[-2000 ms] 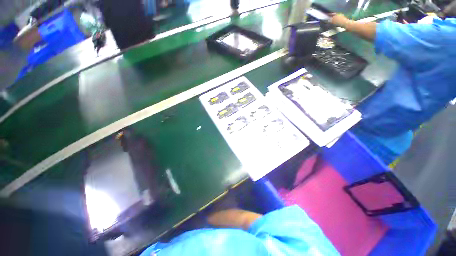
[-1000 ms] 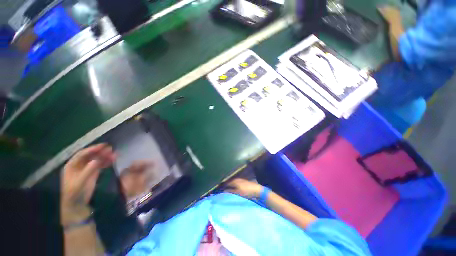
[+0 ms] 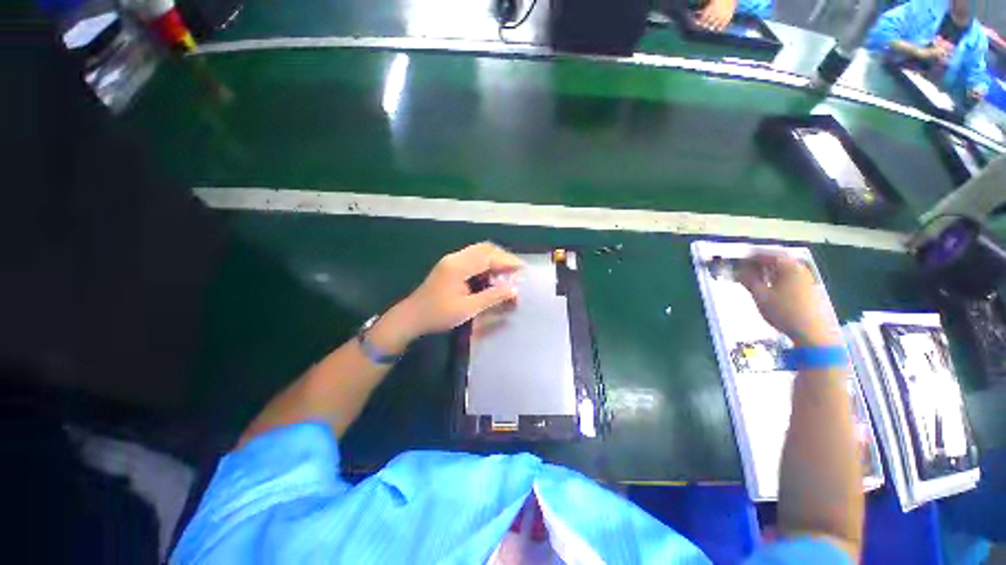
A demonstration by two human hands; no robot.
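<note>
The tablet unit [image 3: 521, 364] lies in front of me on the green bench, a silver-grey plate in a black frame, with an orange bit at its top right. My left hand [image 3: 469, 289] is over its upper left part, fingers apart, with nothing seen in it. My right hand [image 3: 785, 296] is blurred over the top of the white compartment tray [image 3: 761, 419], to the right of the tablet. Its fingertips are over a dark board there; whether they grip it cannot be told. Another board [image 3: 759, 355] lies in the tray below that hand.
White trays with a black-framed panel [image 3: 927, 397] lie at the far right. Small dark specs [image 3: 608, 251] lie beyond the tablet. A pale strip [image 3: 530, 212] crosses the bench. Beyond it are black-framed units [image 3: 835, 163] and seated people in blue. A blue bin [image 3: 706, 519] is at the bench's front edge.
The view has turned to the right and levelled. My left hand is now over the tablet's upper part. My right hand has moved from the bench's front edge to the white tray.
</note>
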